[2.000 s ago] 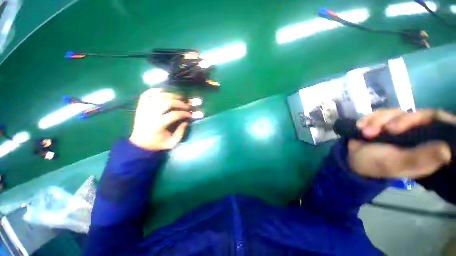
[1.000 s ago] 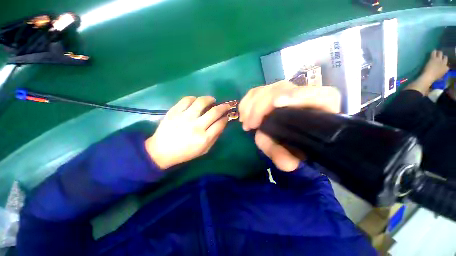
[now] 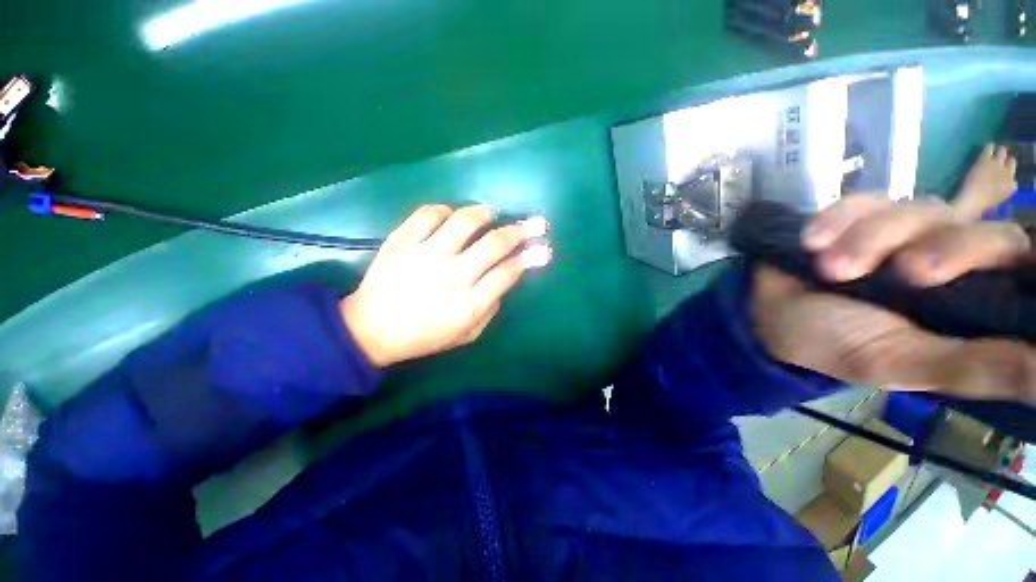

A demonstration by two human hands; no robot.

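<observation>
My left hand (image 3: 437, 284) is closed on the black end of a cable assembly (image 3: 244, 231). Bright tips of that end show past my fingers. The black lead runs left to a blue and red plug (image 3: 65, 207). My right hand (image 3: 897, 290) grips a thick black electric screwdriver (image 3: 778, 237), blurred, with its nose pointing left at the screw feeder (image 3: 773, 142). The feeder is a pale box with a metal mechanism. The screwdriver's bit cannot be made out.
Black clamps with copper tips lie at the far edge (image 3: 784, 23) and far left (image 3: 16, 125) of the green bench (image 3: 398, 102). Another person's hand (image 3: 988, 180) is at the right. Cartons (image 3: 866, 464) stand low right. Clear plastic (image 3: 17, 438) lies at left.
My right hand and the screwdriver have moved right, away from the tips in my left hand, to the feeder. My left hand still holds the cable end and has hardly moved since one second ago.
</observation>
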